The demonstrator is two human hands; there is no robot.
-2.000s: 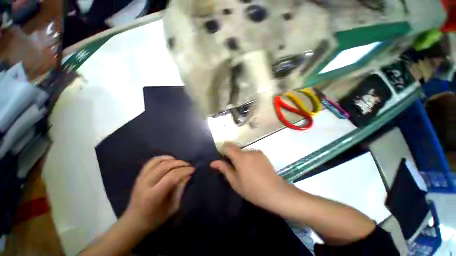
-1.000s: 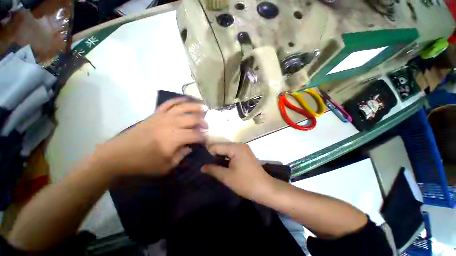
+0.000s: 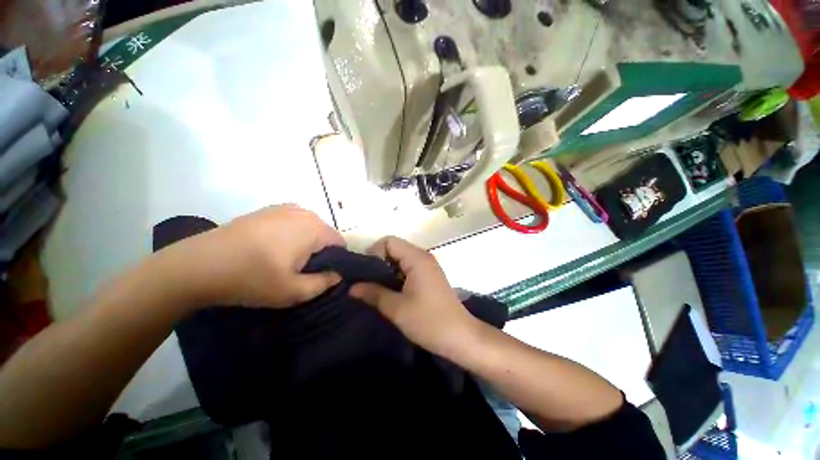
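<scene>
A dark garment panel (image 3: pixel 342 359) lies over the table's front edge and hangs toward the lap. My left hand (image 3: pixel 274 256) grips its bunched upper edge between thumb and fingers. My right hand (image 3: pixel 418 292) pinches the same folded edge just to the right. Both hands are in front of the cream sewing machine (image 3: pixel 378 90). The bare needle plate area (image 3: pixel 360 193) shows beyond the hands, and the cloth is off it. The needle tip is too small to tell.
Scissors with red and yellow loops (image 3: pixel 520 216) lie right of the machine head, beside slim snips (image 3: pixel 586 196) and a black case (image 3: pixel 643 193). The machine's green control panel (image 3: pixel 665 76) is above them. Grey-white cut pieces (image 3: pixel 27 148) are stacked at left. A blue crate (image 3: pixel 751 328) stands at right.
The panel lay flat near the machine, then was gathered up. Its upper edge has now moved back from the needle area toward me, folded between both hands. My left hand has moved down and left.
</scene>
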